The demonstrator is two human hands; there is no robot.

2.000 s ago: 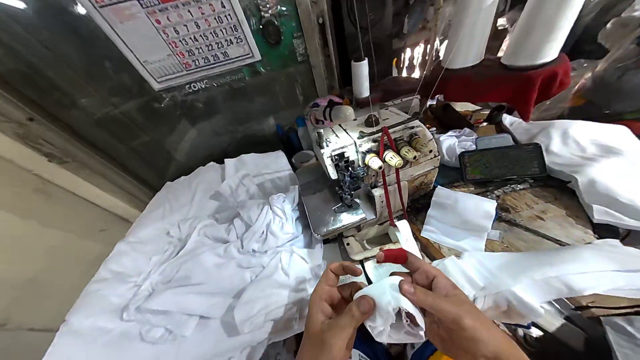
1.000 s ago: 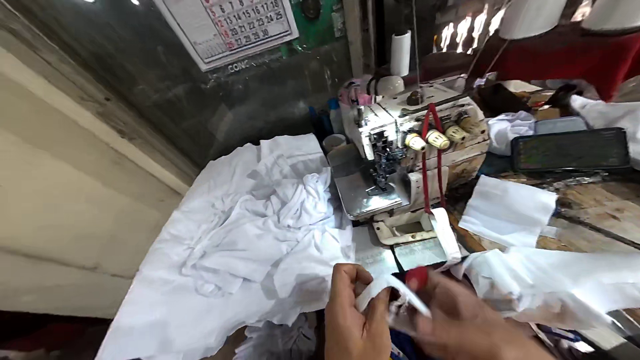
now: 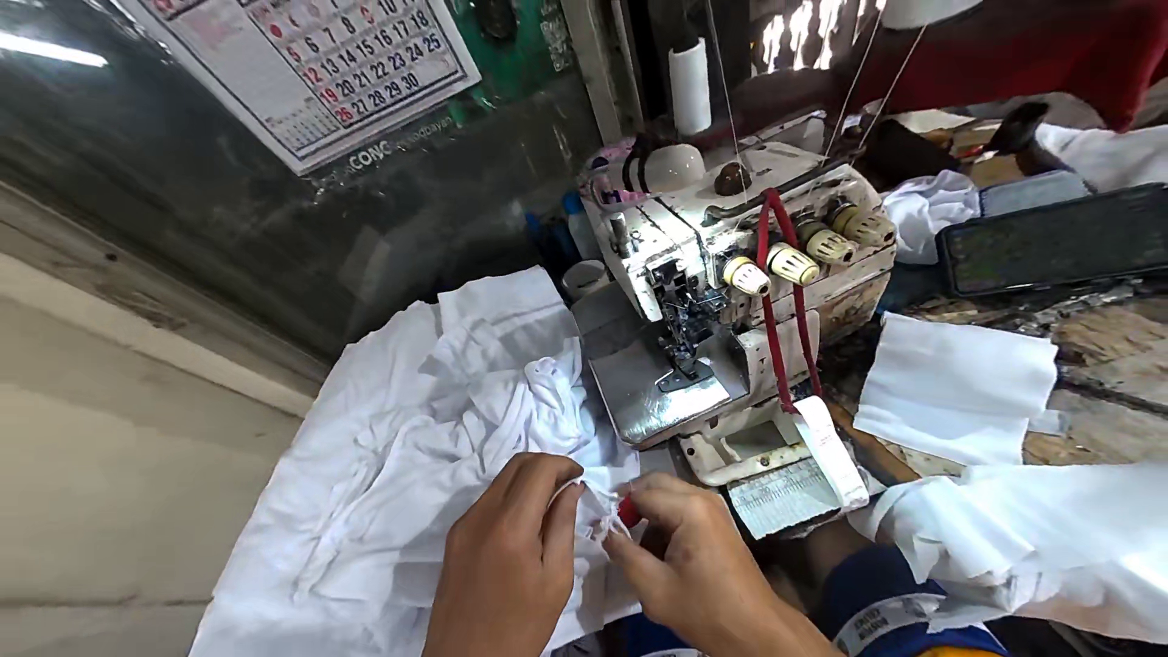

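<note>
Between my hands, low in the middle of the head view, is a small piece of white fabric (image 3: 595, 511) with a frayed edge. My left hand (image 3: 516, 538) pinches one side of it between thumb and fingers. On the other side my right hand (image 3: 680, 547) grips it; a red wrap (image 3: 628, 511) shows on one of its fingers. Just beyond both hands stands an overlock sewing machine (image 3: 730, 301), its presser foot (image 3: 684, 374) above the metal plate. A heap of white cloth (image 3: 438, 456) lies left of and behind my hands.
A red cord loop (image 3: 768, 301) hangs from the machine, with a white strip (image 3: 830, 452) at its lower end. To the right are a square white cloth piece (image 3: 958, 388), a smartphone (image 3: 1058, 239) and more white fabric (image 3: 1049, 538). A thread cone (image 3: 690, 91) stands behind. A wall calendar (image 3: 319, 73) hangs at upper left.
Both hands stay together on the small fabric piece, which has moved left, from below the machine's front to the edge of the white heap. The view has shifted somewhat.
</note>
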